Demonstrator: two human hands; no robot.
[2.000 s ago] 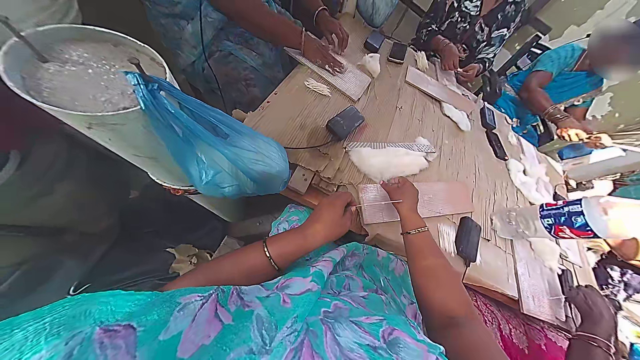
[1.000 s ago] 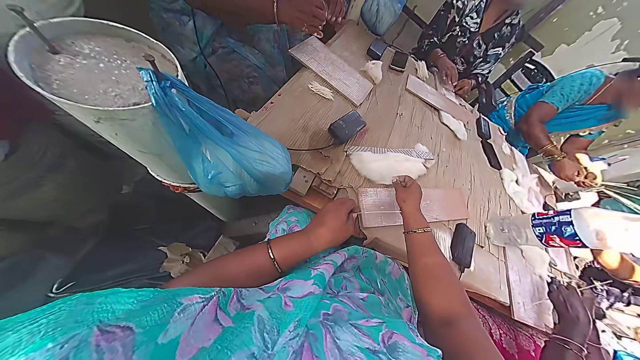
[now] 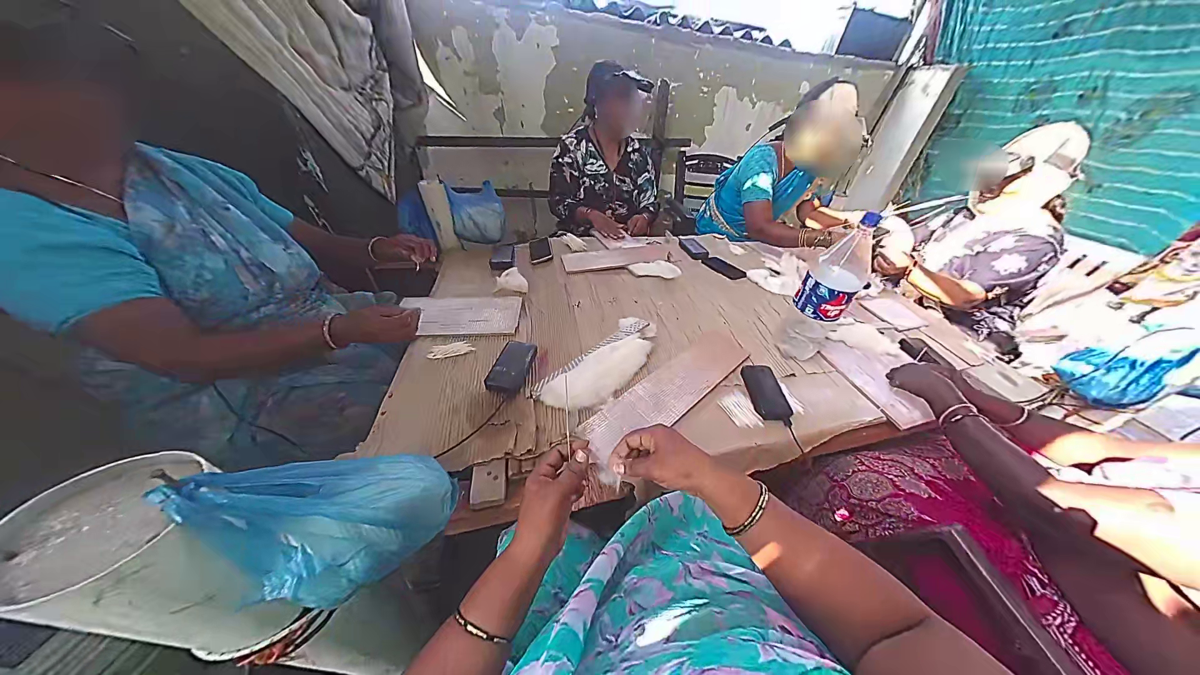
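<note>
My left hand (image 3: 557, 476) pinches a thin white wick (image 3: 567, 412) that stands upright from its fingertips. Close beside it on the right, my right hand (image 3: 661, 457) has its thumb and forefinger together at a small white tuft of cotton (image 3: 607, 469) between the two hands. Both hands are at the near edge of the table, by the lower end of a flat rectangular board (image 3: 667, 392). Beyond the board lies a pile of white cotton (image 3: 597, 373) with a striped strip (image 3: 586, 354) along it. Short white wicks (image 3: 741, 409) lie right of the board.
A dark box-shaped device (image 3: 511, 367) and a black device with a cable (image 3: 767, 394) flank the board. A plastic bottle (image 3: 832, 272) stands at the right. At lower left, a blue plastic bag (image 3: 319, 516) hangs by a large bucket (image 3: 103, 534). Several people sit around the table with boards.
The view has swung up and round. My hands, earlier apart at the board with the right one on it, are now close together at its near end, with a wick upright in the left.
</note>
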